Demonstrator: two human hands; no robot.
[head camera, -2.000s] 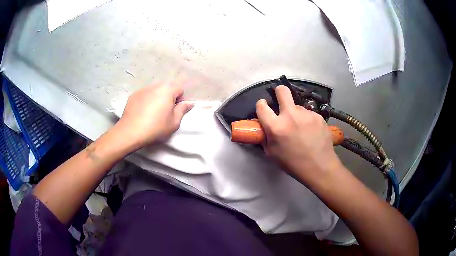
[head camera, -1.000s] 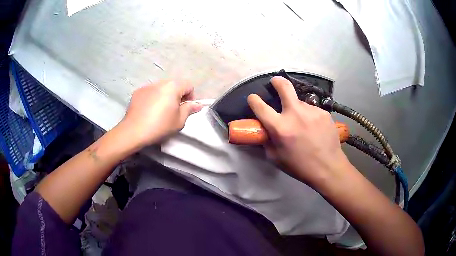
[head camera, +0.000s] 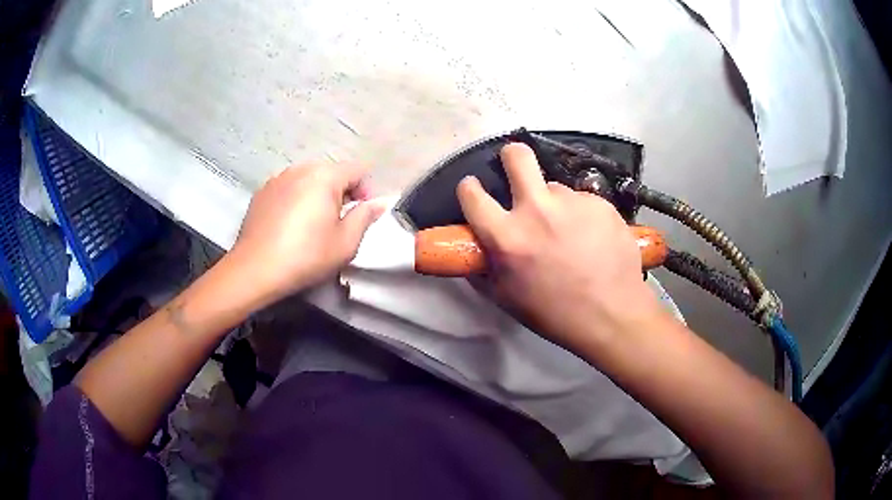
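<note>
A white garment panel (head camera: 469, 327) lies wrinkled along the near edge of the table, partly under the iron and my forearm. My left hand (head camera: 305, 217) pinches the panel's upper edge between thumb and fingertips, just left of the iron tip. My right hand (head camera: 553, 249) is closed around the orange-brown handle (head camera: 448, 250) of the steam iron (head camera: 455, 192), with two fingers stretched over its black body. The iron lies flat with its tip pointing left, close to my left fingertips. The iron's underside is hidden.
The pale pressing table (head camera: 245, 98) fills most of the view. Another white panel (head camera: 797, 107) lies at the far right, and a corner of white cloth at the far left. Hoses (head camera: 719, 237) run from the iron's rear to the right. A blue lattice basket (head camera: 73, 215) stands at left.
The iron and my right hand have moved left along the panel edge, closer to my left fingertips. The wrinkled panel has shifted, and less of it shows left of the iron.
</note>
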